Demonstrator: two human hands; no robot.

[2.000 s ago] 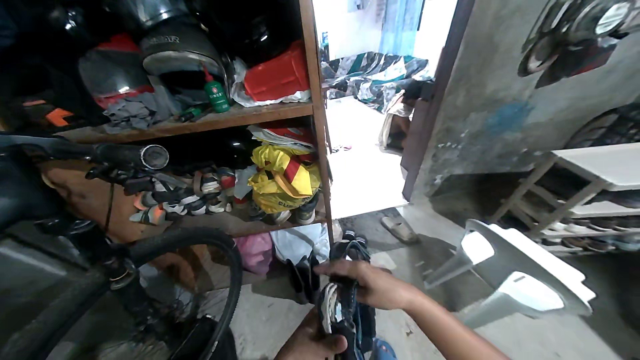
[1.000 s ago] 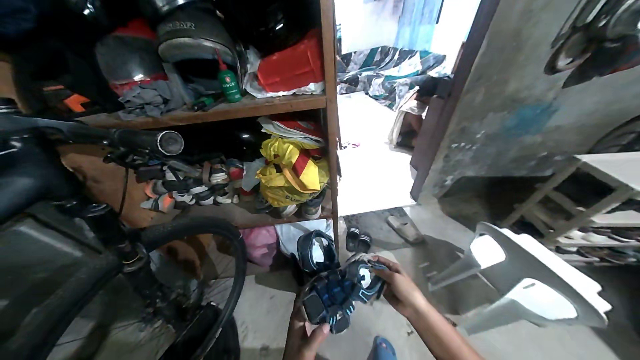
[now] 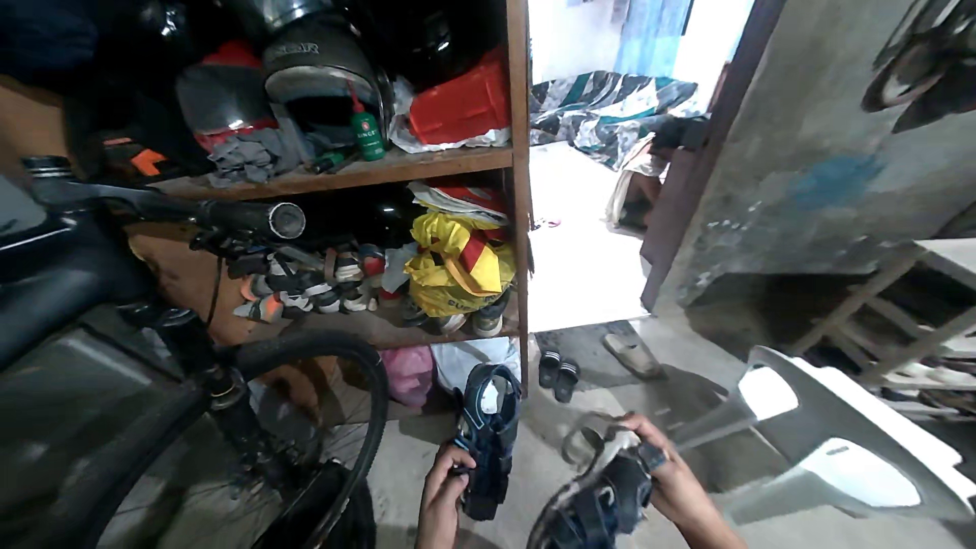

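Note:
My left hand (image 3: 446,488) grips the side of a dark strappy sandal (image 3: 492,442) with blue edging, its length running up and down in the view. To the right, my right hand (image 3: 671,476) is closed on one end of another dark sandal (image 3: 591,507), which has a lighter, worn-looking edge and is tilted, its lower part cut off by the frame. The two sandals are apart, held above the concrete floor. Beyond them, a pair of small black slides (image 3: 559,375) and a beige slipper (image 3: 633,355) lie by the doorway.
A bicycle's front wheel (image 3: 377,412) and handlebar grip (image 3: 286,221) stand at left, before a wooden shelf (image 3: 457,162) with helmets, shoes and a yellow plastic bag (image 3: 457,267). A pink bag (image 3: 408,374) sits below. At right are a white plastic chair (image 3: 854,442) and a rack (image 3: 907,305).
One second ago the sandals were close together between my hands; now they are apart, one in each hand. The view has shifted slightly.

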